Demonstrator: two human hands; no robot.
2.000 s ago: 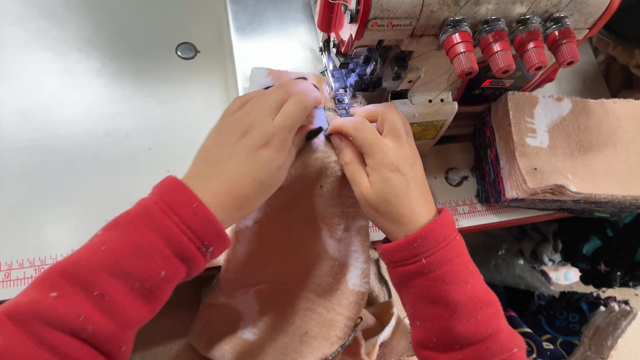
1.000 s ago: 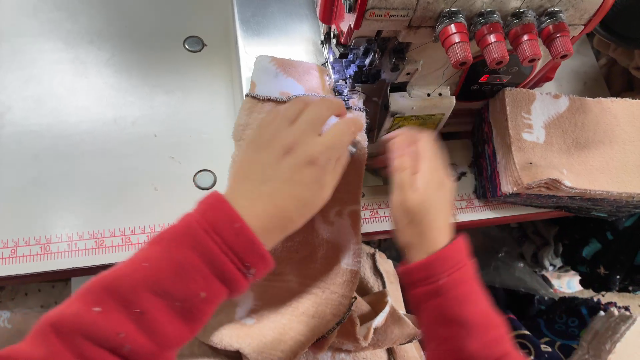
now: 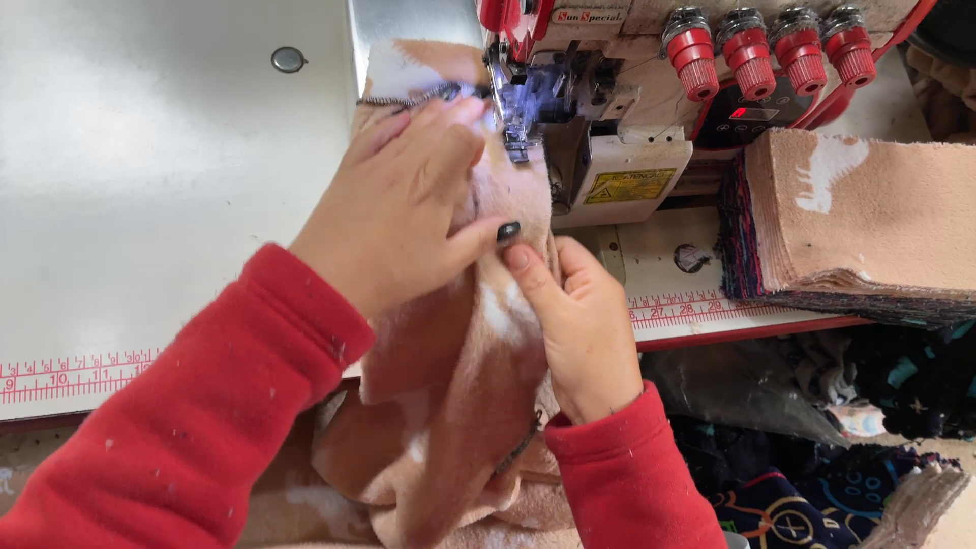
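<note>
A tan fleece fabric [image 3: 427, 351] with white patches runs under the presser foot [image 3: 518, 145] of an overlock sewing machine [image 3: 625, 99] and hangs over the table's front edge. My left hand [image 3: 412, 198] lies on it with fingers spread, left of the foot, just below a dark overlocked seam [image 3: 389, 101]. Its thumb, with a dark nail, is near my right thumb. My right hand [image 3: 587, 320] pinches the fabric's right edge between thumb and fingers, below the foot. Folds of the same cloth hang under both hands.
A thick stack of cut tan fleece pieces [image 3: 877, 221] stands on the right. Red thread tension knobs [image 3: 755, 65] line the machine's front. A printed ruler strip [image 3: 76, 374] follows the white table's [image 3: 191, 191] front edge. Dark patterned cloth [image 3: 793, 496] and clear plastic [image 3: 732, 381] lie lower right.
My right hand, blurred and off to the right of the cloth one second ago, now grips the fabric's edge. My left hand has moved up, near the seam. The seam sat at the foot two seconds ago.
</note>
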